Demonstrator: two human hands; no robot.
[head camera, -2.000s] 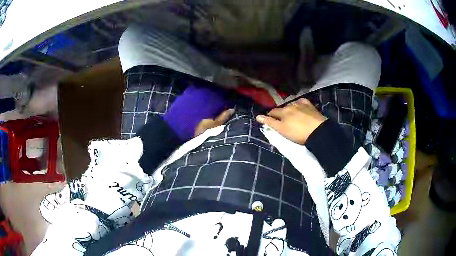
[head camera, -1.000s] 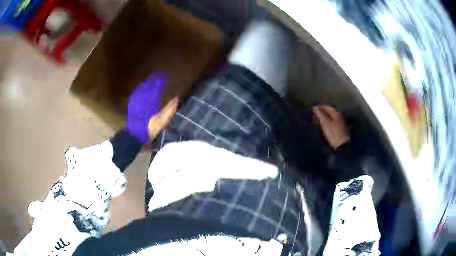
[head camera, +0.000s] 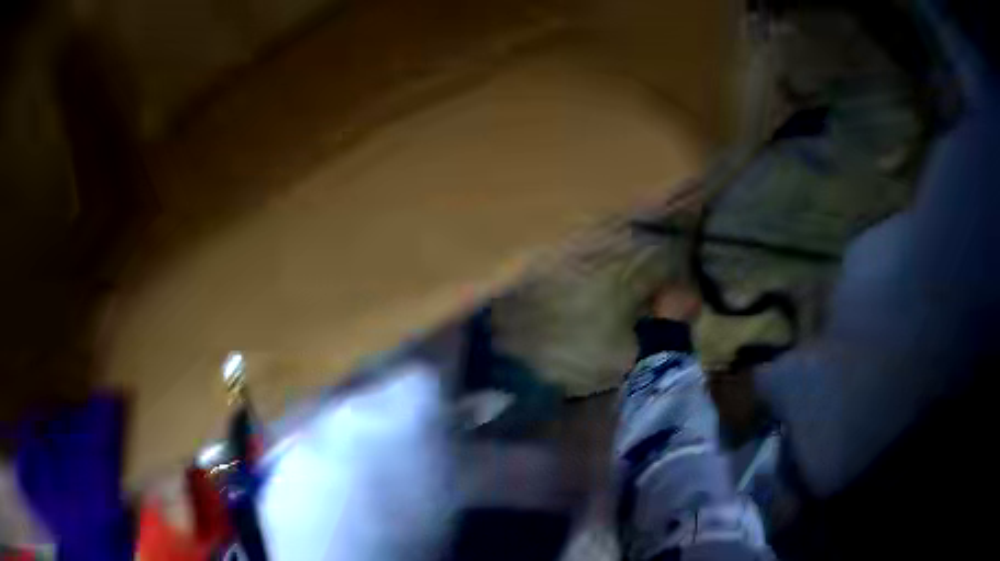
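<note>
The view is dark and strongly blurred. A large brown cardboard surface (head camera: 406, 219), which looks like the carton, fills the upper left and middle. My left hand (head camera: 71, 477), in the purple glove, is cut off at the lower left beside the cardboard; its fingers cannot be made out. My right hand (head camera: 675, 300) is small and blurred right of centre, beyond a dark cuff and a white patterned sleeve. It is over a dull yellowish floor area. Whether either hand holds anything cannot be told.
A dark curved cable or strap (head camera: 713, 268) lies on the floor area at the right. A pale blue-grey shape (head camera: 877, 340) stands at the right edge. A bright white shape (head camera: 356, 471) and a red thing (head camera: 181, 515) are at the bottom left.
The view has swung down and close to the cardboard. The table and most of the checked apron have left view. My left hand is now at the lower left edge; my right arm is stretched forward.
</note>
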